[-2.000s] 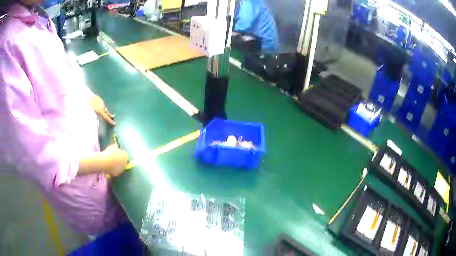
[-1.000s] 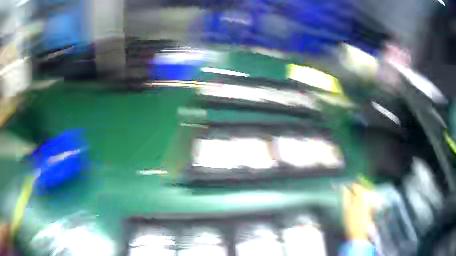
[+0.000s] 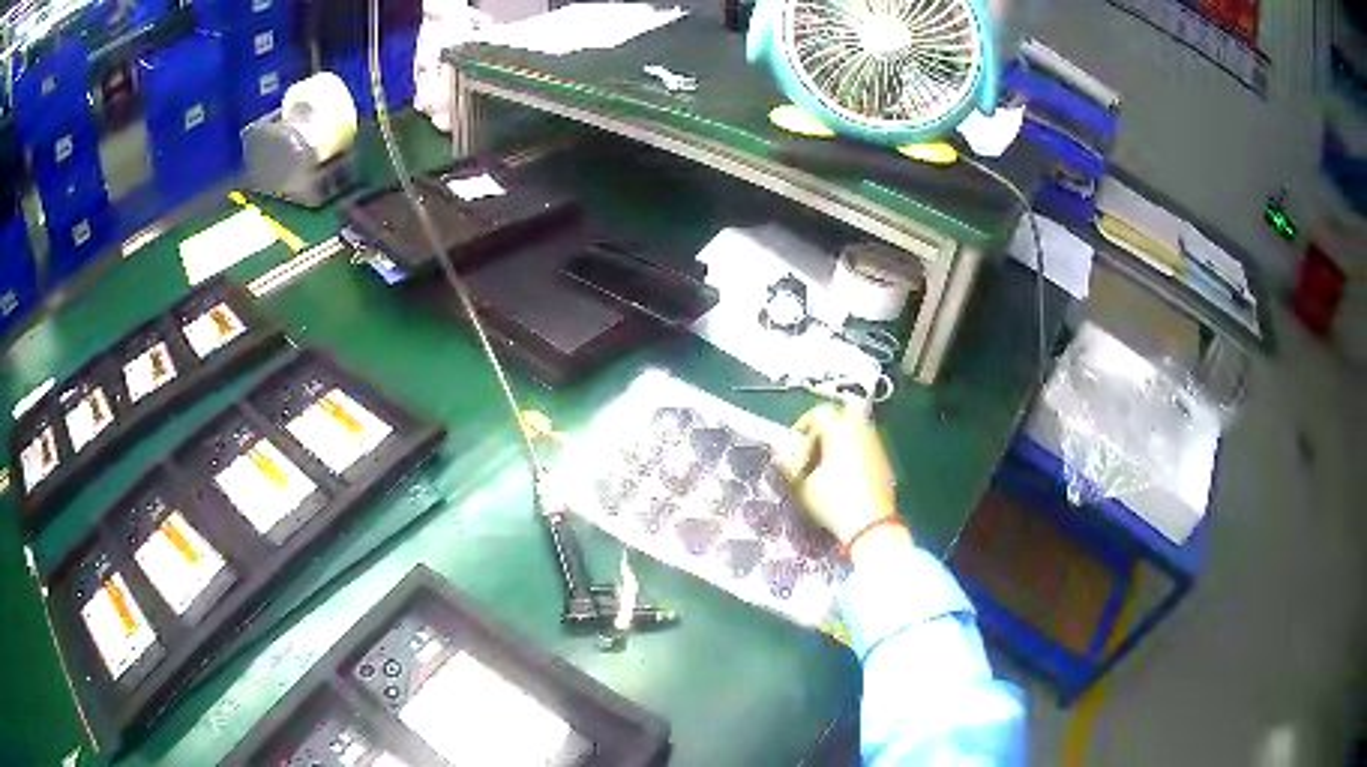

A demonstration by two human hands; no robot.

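Observation:
My right hand (image 3: 843,477), in a light blue sleeve, is over the right part of a pale sheet (image 3: 622,427) with rows of dark round pads. Its fingers are bent close together; whether they hold anything cannot be told. My left hand is out of the picture. A black foam tray (image 3: 607,727) is cut off by the bottom edge and holds phone units, one with a large white area (image 3: 487,704) and dark lens rings. A dark electric screwdriver (image 3: 567,562) on a cord is between this tray and the sheet.
Two more black trays (image 3: 397,457) with orange-striped phones stand at left. Behind are a tape roll (image 3: 320,113), dark stacked trays (image 3: 525,292), scissors (image 3: 855,387) and a raised shelf (image 3: 720,120) with a fan (image 3: 885,53). A blue-framed cart (image 3: 1117,547) is at right.
The view has swung right, away from the coworker in pink and the blue bin. The sheet of dark pads and my right hand now show clearly; a second ago the picture was blurred.

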